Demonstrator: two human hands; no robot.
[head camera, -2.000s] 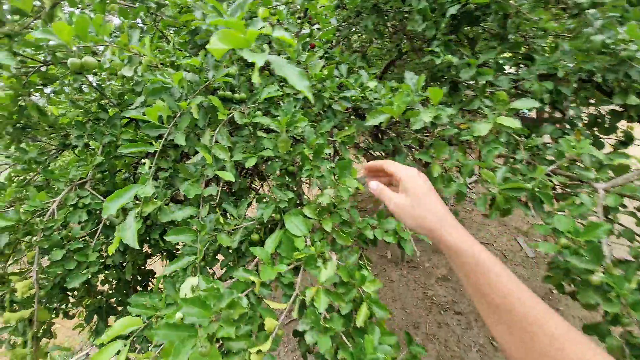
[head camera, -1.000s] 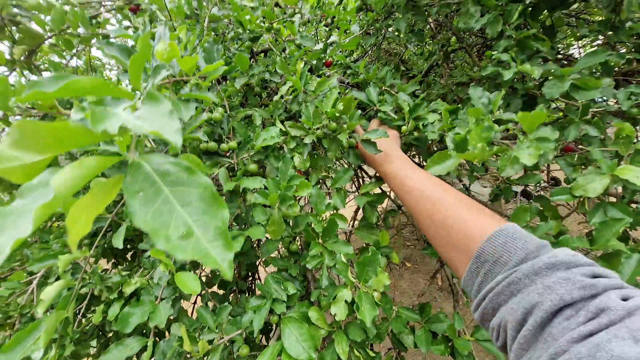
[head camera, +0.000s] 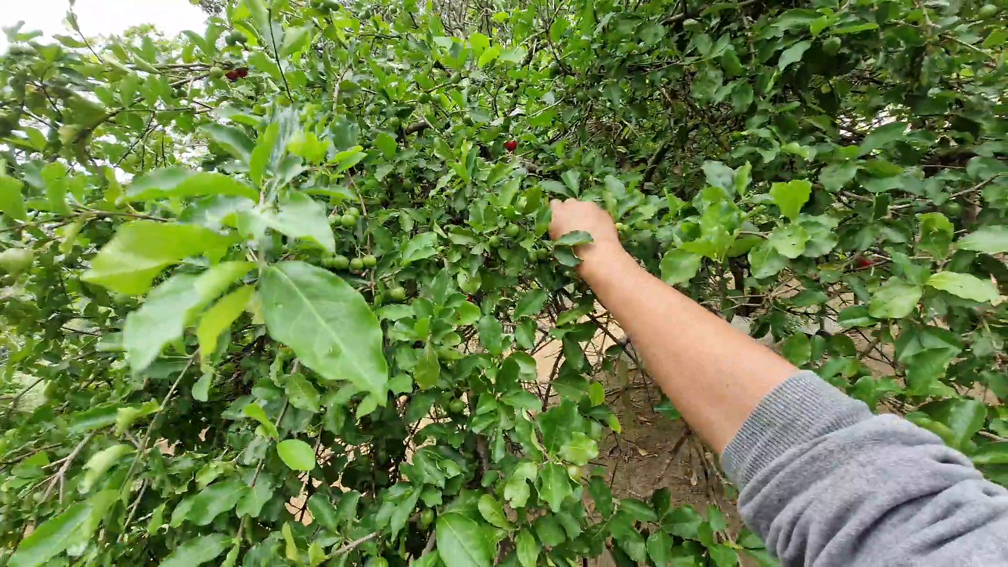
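Observation:
My right hand (head camera: 584, 227) reaches in among the leaves of a fruit bush at the middle of the view, its back toward me. Leaves hide the fingertips, so whether they hold anything does not show. A grey sleeve (head camera: 858, 472) is pushed up near the elbow. A small red fruit (head camera: 510, 146) hangs above and left of the hand. Green fruits (head camera: 346, 262) cluster farther left, and a dark red fruit (head camera: 236, 74) is at the upper left. Another red fruit (head camera: 864, 262) shows to the right. My left hand is out of view.
Large leaves (head camera: 323, 327) on a near branch stand close in front at the left. Thin twigs (head camera: 153, 421) cross the lower left. Brown ground (head camera: 642, 449) shows through the foliage below my forearm. Dense branches spread behind and to the right.
My right hand has reached farther into the foliage, and its fingertips, partly visible two seconds ago, are now hidden. The grey sleeve has come into view. The view has shifted upward.

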